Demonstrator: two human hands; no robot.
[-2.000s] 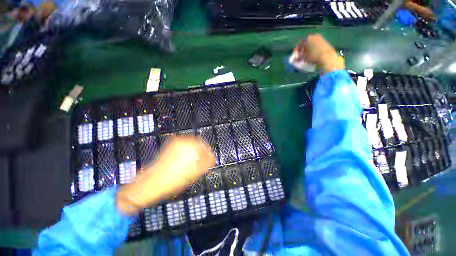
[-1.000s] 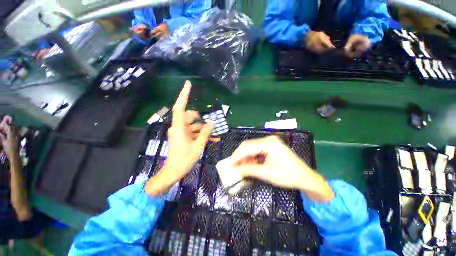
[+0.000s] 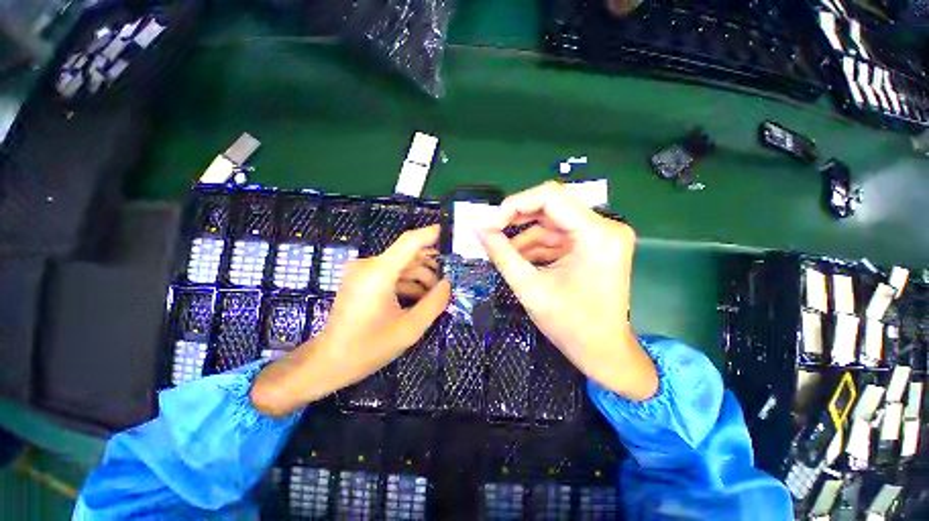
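Note:
My left hand (image 3: 382, 305) holds a black phone housing (image 3: 479, 196) upright over the component tray (image 3: 369, 387); a blue-green circuit board (image 3: 467, 284) shows in its lower part. My right hand (image 3: 570, 270) has thumb and fingers on a white display (image 3: 472, 230) at the housing's upper part. Whether the display is fully seated cannot be told. The fingers hide both sides of the housing. Pale keypads (image 3: 293, 265) lie in tray pockets at the left and along the near row.
Display modules (image 3: 417, 164) lie beyond the tray. Dark phone units (image 3: 677, 158) lie on the green bench (image 3: 530, 112) at the right. A right-hand parts tray (image 3: 759, 305) holds white pieces and a yellow loop (image 3: 841, 399). Empty black trays (image 3: 107, 305) are at the left; a plastic bag (image 3: 407, 36) is at the far side.
My hands have come together; the white piece in my right hand is now at the housing in my left hand. The keypad seen at my left fingers no longer shows there. The view has tilted down.

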